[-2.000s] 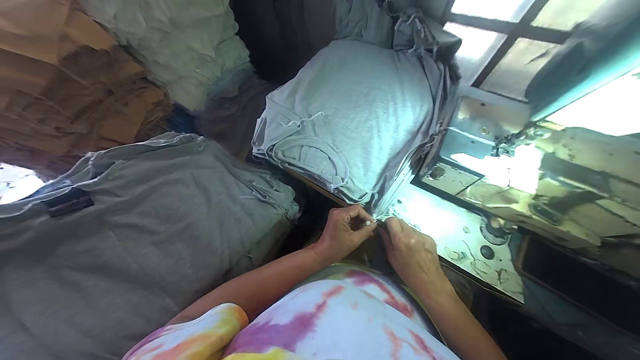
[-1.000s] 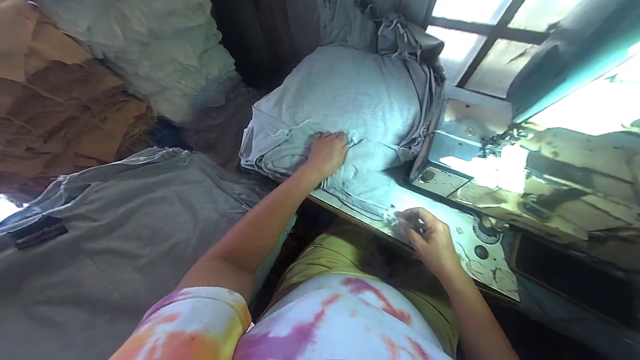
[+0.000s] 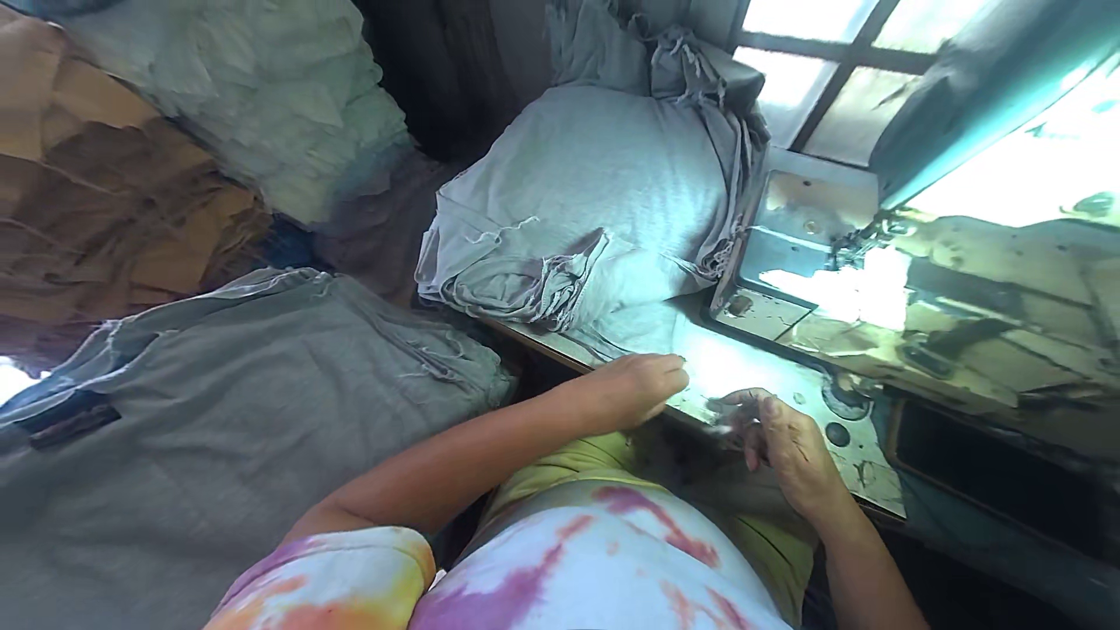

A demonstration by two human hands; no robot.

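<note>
A stack of light grey garments (image 3: pixel 612 166) lies on the sewing table (image 3: pixel 792 385), its near corner folded over and bunched. My left hand (image 3: pixel 643 389) is over the table's front edge, just right of that bunched cloth. Its fingers are curled; whether anything is pinched in them cannot be told. Close by on the right, my right hand (image 3: pixel 787 446) has bent fingers around a small, blurred, shiny thing (image 3: pixel 731 420), too unclear to name. The sewing machine (image 3: pixel 962 297) stands beyond my right hand.
Darker grey garments (image 3: pixel 219 411) are piled at the left. Brown cloth (image 3: pixel 96 184) and pale cloth (image 3: pixel 254 79) rise behind them. More grey cloth (image 3: pixel 604 52) sits at the back, beside a window (image 3: pixel 840 61). A dark rectangular recess or panel (image 3: pixel 997 472) is at the right.
My left hand has left the top of the light grey stack and moved right, near my right hand. The stack's near corner, flatter before, is now folded and bunched.
</note>
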